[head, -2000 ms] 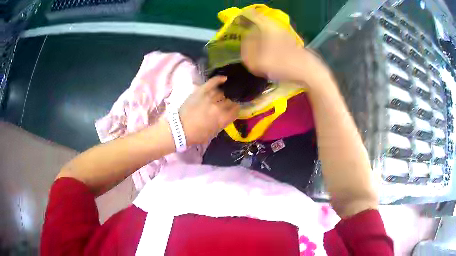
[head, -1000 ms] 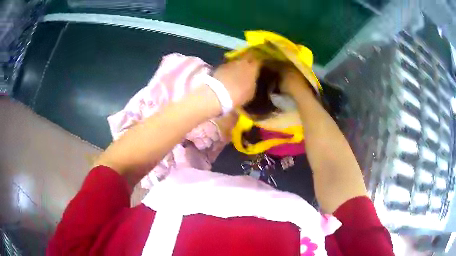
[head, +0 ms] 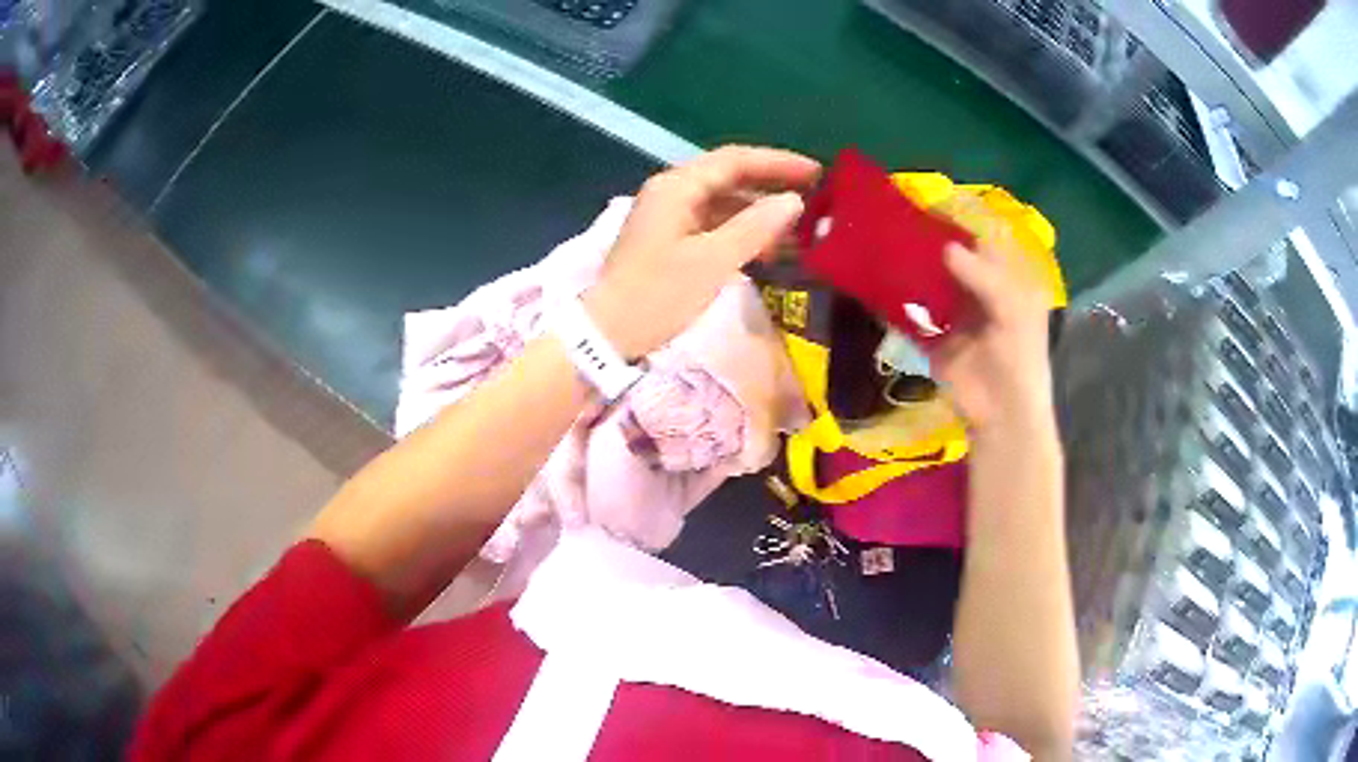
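Observation:
My right hand (head: pixel 995 320) holds a dark red wristband (head: pixel 879 246) with small white marks, above the opening of a yellow and black tote bag (head: pixel 1020 223). My left hand (head: pixel 685 246), with a pale band on its wrist, is just left of the wristband. Its thumb and fingers are apart and appear empty; whether the fingertips touch the wristband is unclear. A pale pink cloth (head: pixel 521 335) lies crumpled left of the bag, partly under my left forearm. Something pale shows inside the bag.
Keys (head: pixel 804 543) and a magenta pouch (head: pixel 909 509) lie on the near side of the bag. Clear trays with rows of pockets (head: pixel 1191 521) stand at the right. A green mat (head: pixel 760 90) lies beyond the pale edge strip (head: pixel 521 72). Another tray (head: pixel 596 23) is at the top.
Both hands have come up out of the bag's opening. The dark red wristband is now in my right hand. The view has shifted, so the bag and cloth appear farther right and lower.

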